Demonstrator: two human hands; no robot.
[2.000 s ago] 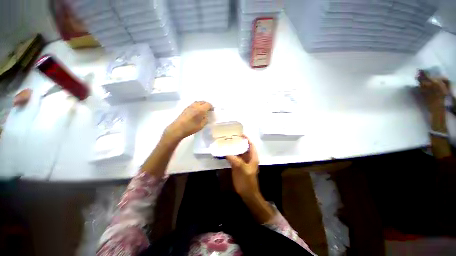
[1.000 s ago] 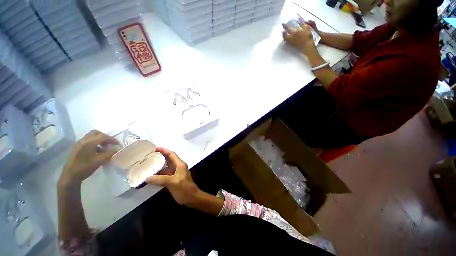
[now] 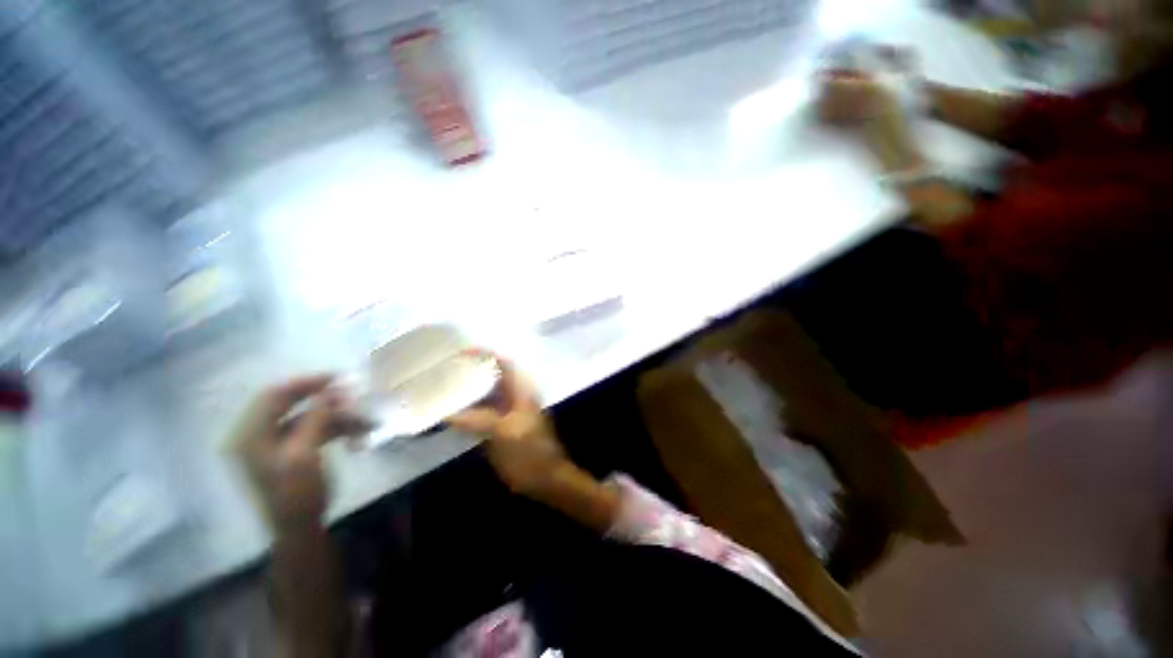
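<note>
The frame is blurred. My right hand (image 3: pixel 525 435) holds the cream-white charging case (image 3: pixel 427 375) by its right side, near the table's front edge. The case is open, with its lid folded back. My left hand (image 3: pixel 293 444) is just left of the case, with its fingers bent together. A small pale and dark patch shows at its fingertips, too blurred to tell whether it is a held piece. A pale tray partly shows behind the case, mostly hidden by it. Another white tray (image 3: pixel 579 302) lies behind and to the right.
More white trays (image 3: pixel 200 285) stand at the left. Tall layered stacks (image 3: pixel 669 39) line the back of the white table, with a red-bordered phone (image 3: pixel 440 100) by one. A co-worker in dark red (image 3: pixel 1081 257) is at the right. An open carton (image 3: pixel 688 424) with clear plastic lies below the table.
The view has swung right, then slightly back left. My right hand still holds the open case. My left hand has moved from behind the case's left side to nearer the table's front edge.
</note>
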